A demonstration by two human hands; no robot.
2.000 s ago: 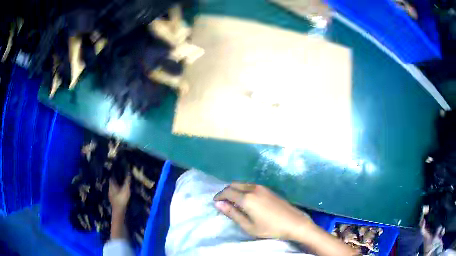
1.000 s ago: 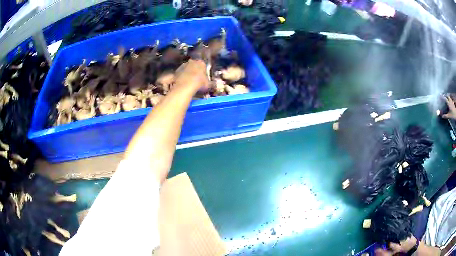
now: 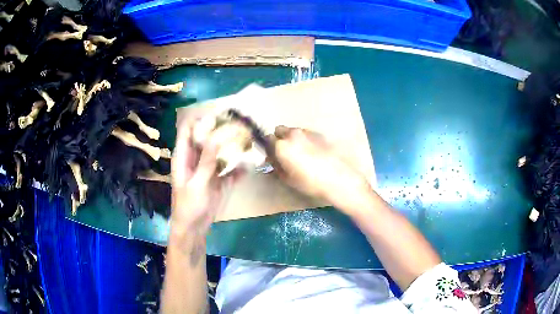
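Note:
My left hand holds a small beige upper body part above the cardboard sheet, in the middle of the view. The part is blurred, with pale limbs pointing down. My right hand is at its right side with curled fingers. A thin dark strip runs from the part's top to the right fingertips; I cannot tell if it is the part's edge or a tool. A small shiny spot shows below these fingertips.
Joined figures, black with beige limbs, are heaped at left. A blue bin stands behind the cardboard strip. Black feathery parts lie at far right. A lower right blue bin and a lower left one are below the table edge.
One second ago an arm reached into the far blue bin. Now both hands are together over the cardboard sheet, with a beige part held. The view has swung down onto the sheet.

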